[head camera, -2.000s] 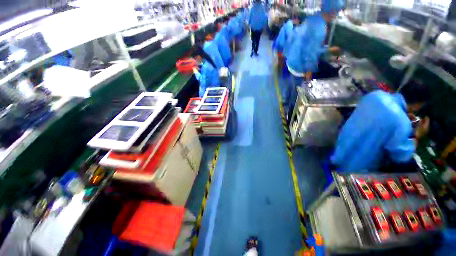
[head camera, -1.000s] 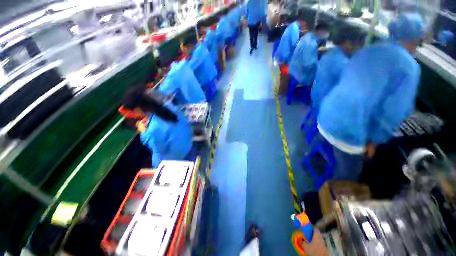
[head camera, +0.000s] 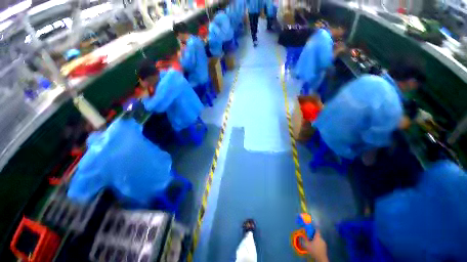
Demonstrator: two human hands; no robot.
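A blue and orange tape gun [head camera: 306, 226] with an orange ring shows at the lower right of the centre, above the blue floor. My right hand [head camera: 317, 247] is closed around it, cut off by the bottom edge. The image is blurred there, so the exact finger placement is hard to see. My left hand is not in view.
A blue aisle [head camera: 256, 179] runs ahead between striped lines. Seated workers in blue smocks [head camera: 171, 97] line both sides at green benches, with blue stools behind them. An open carton with red items [head camera: 309, 110] stands right. Grey trays [head camera: 130, 236] and a red frame [head camera: 35, 242] are lower left.
I have moved forward along the aisle. The stacked white and red trays on the left and the metal-topped carts on the right have passed out of view. The tape gun remains in my right hand.
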